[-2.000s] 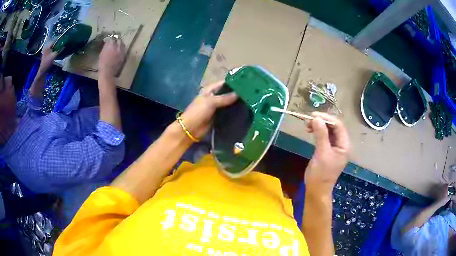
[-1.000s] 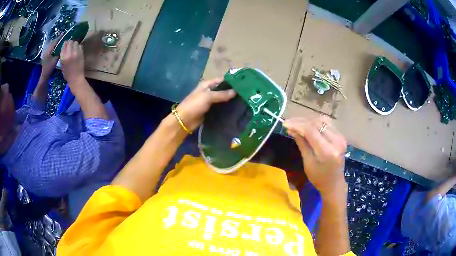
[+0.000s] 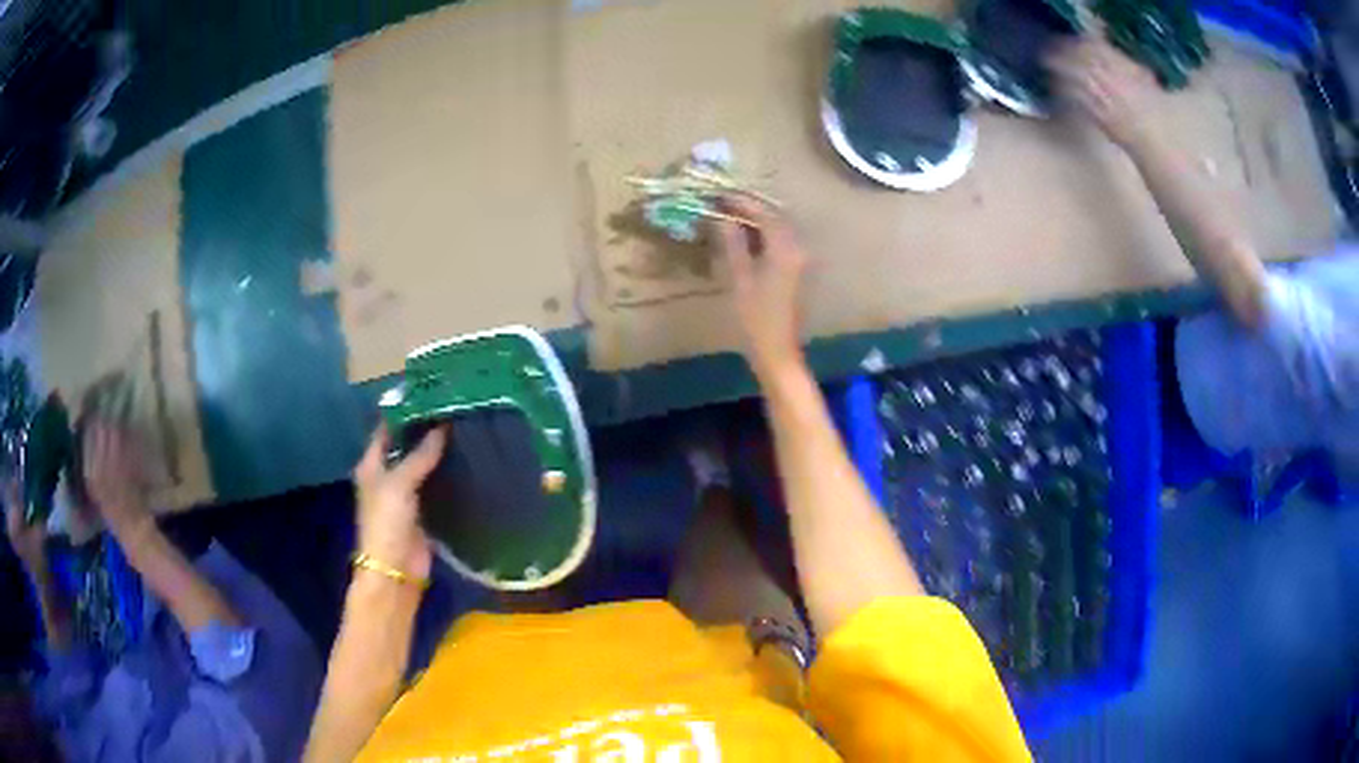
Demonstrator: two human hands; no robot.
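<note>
My left hand (image 3: 395, 499) grips the left edge of a green housing (image 3: 462, 376) with a pale rim and dark centre, held above my lap at the bench's front edge. Small shiny spots show along its right side. My right hand (image 3: 768, 276) reaches over the bench, fingertips at a loose bundle of thin pale sticks (image 3: 693, 185). The fingers are blurred, so whether they hold a stick cannot be told. A green-white glue or grease holder (image 3: 674, 218) sits beneath the sticks on a stained brown board (image 3: 644, 286).
Two green housings (image 3: 900, 167) lie at the bench's far right, beside dark-green loose parts (image 3: 1155, 33). Another person's hand (image 3: 1095, 82) reaches to them. A blue crate (image 3: 1133, 522) of small shiny parts stands below the bench, right. Another worker's hand (image 3: 116, 474) is at far left.
The view has shifted. My right hand has left the housing and moved out to the stick bundle. My left hand still holds the housing. The right-hand neighbour's hand has reached to the lying housings.
</note>
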